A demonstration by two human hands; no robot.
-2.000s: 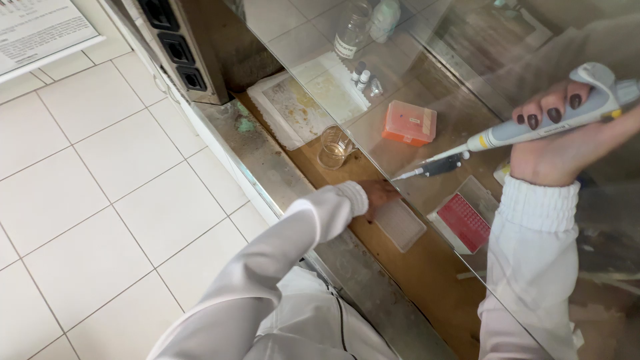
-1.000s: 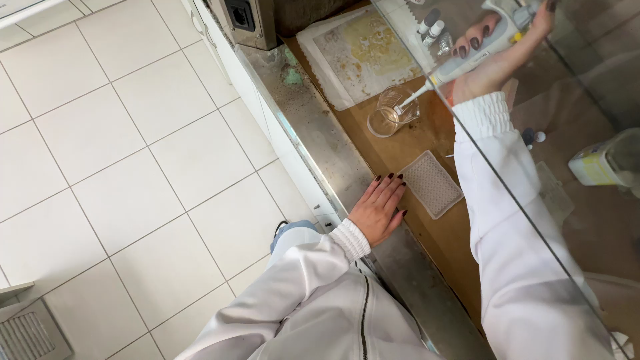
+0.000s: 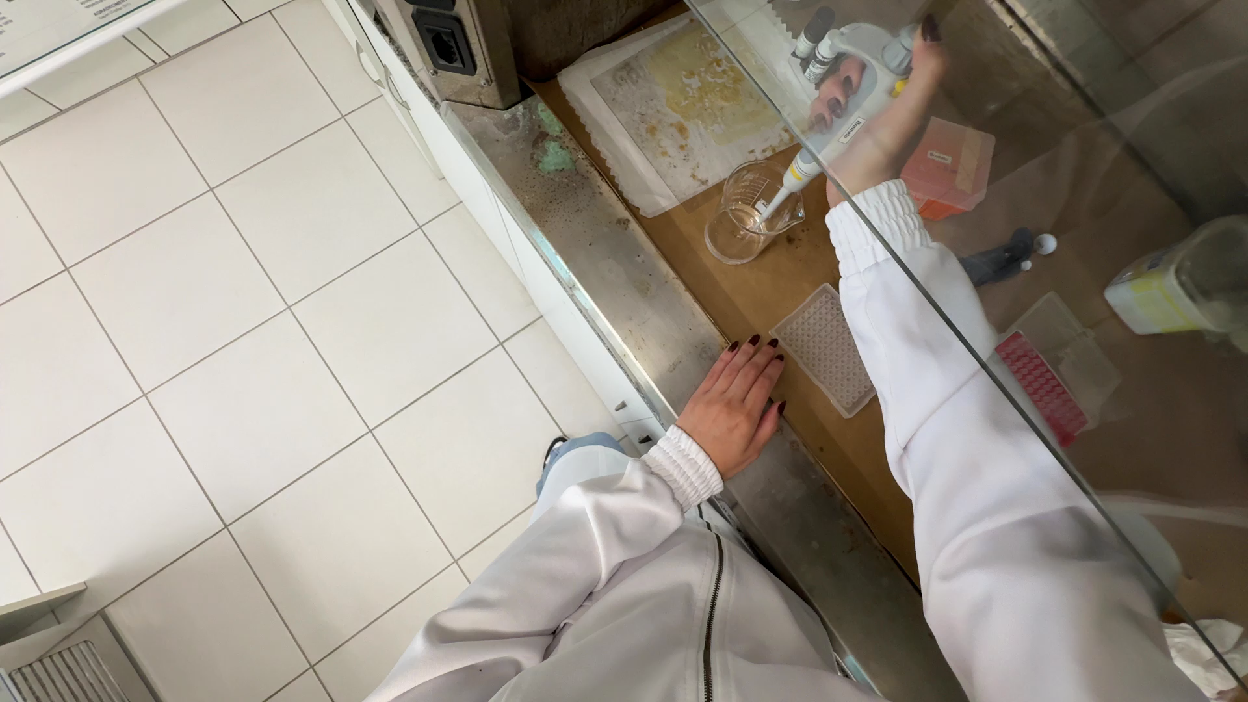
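Note:
Behind the glass sash, my right hand (image 3: pixel 877 117) grips a micropipette (image 3: pixel 850 88), its thumb at the top. The pipette's tip points down inside a glass beaker (image 3: pixel 738 230) that holds a little clear liquid. My left hand (image 3: pixel 733 408) lies flat on the metal front edge of the hood, holding nothing, its fingertips close to a clear multi-well plate (image 3: pixel 827 353) on the brown surface. Beyond my right wrist stands an orange pipette tip box (image 3: pixel 948 168). A red rack (image 3: pixel 1041 386) in a clear case lies right of my right sleeve.
The glass sash (image 3: pixel 1063 468) slants over my right arm. Stained white paper (image 3: pixel 682 102) lies behind the beaker. Small dark-capped bottles (image 3: pixel 814 34) stand near the pipette. A plastic bottle with a yellow label (image 3: pixel 1160 292) lies at the right. A metal ledge (image 3: pixel 624 263) runs along the front.
Two seconds ago the pipette was near the orange box, away from the beaker; its tip is now in the beaker. My left hand has moved from beside the plate onto the metal edge.

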